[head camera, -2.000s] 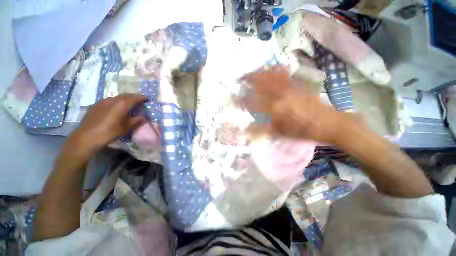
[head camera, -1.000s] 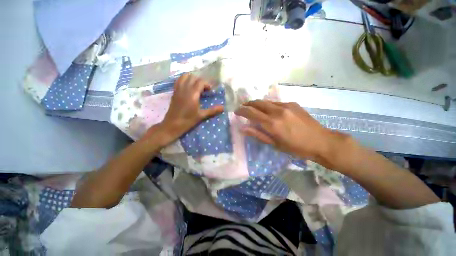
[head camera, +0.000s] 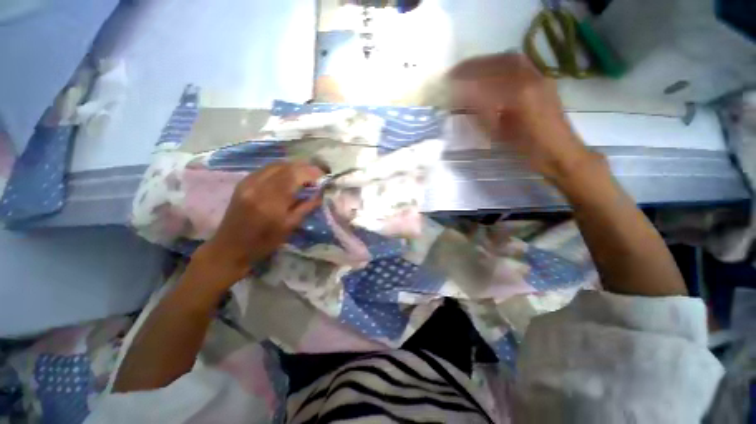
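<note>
Patchwork-print fabric (head camera: 203, 195) lies over the table's front edge and hangs onto the lap, with blue dotted, pink, beige and floral blocks. My left hand (head camera: 269, 207) pinches a fold of it between thumb and fingers, left of centre. A small pale glint shows at its fingertips; I cannot tell what it is. My right hand (head camera: 510, 95) is raised off the fabric to the right of the bright lamp spot. It is blurred, its fingers look curled, and I cannot tell whether it holds anything.
Yellow scissor handles (head camera: 551, 45) and a green tool (head camera: 601, 50) lie at the upper right. A pale pattern sheet (head camera: 50, 50) and a blue dotted patchwork piece (head camera: 37, 178) lie at the left, near a white scrap (head camera: 104, 95). A grey strip (head camera: 580, 186) runs along the front edge.
My right hand has left the fabric and moved up and right. My left hand has moved down and left with its fold. The view has shifted, so the scissors sit higher.
</note>
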